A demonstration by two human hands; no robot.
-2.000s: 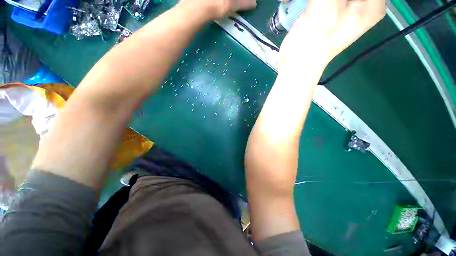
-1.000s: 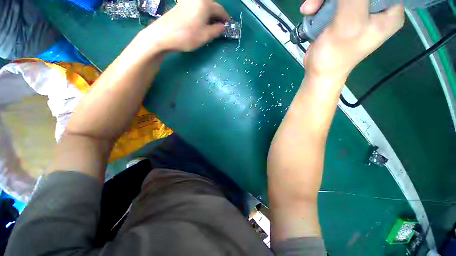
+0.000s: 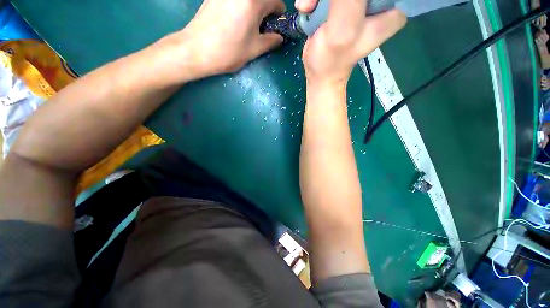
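Observation:
My left hand (image 3: 232, 33) is at the top centre, its fingers pinching a small dark circuit board assembly (image 3: 277, 25). My right hand (image 3: 338, 36) is just to its right, wrapped around a thick grey corded power tool (image 3: 315, 18). The tool's dark nose meets the board between my hands; the exact contact is hidden. The black power cord (image 3: 416, 90) loops down beside my right wrist and runs to the upper right. Tiny white specks (image 3: 265, 99) lie on the green bench surface below my hands.
A pale strip (image 3: 410, 135) curves down the green bench (image 3: 235, 156). A stray board (image 3: 421, 183) lies on it. A green block (image 3: 432, 255) is at the lower right. White wires (image 3: 500, 252) and equipment are at the right edge, with people's hands above. A yellow-orange sack (image 3: 36, 72) is at left.
My left hand has brought the board to the tool's nose, and the tool in my right hand has shifted left. The view has turned, showing more of the right side; the pile is out of view.

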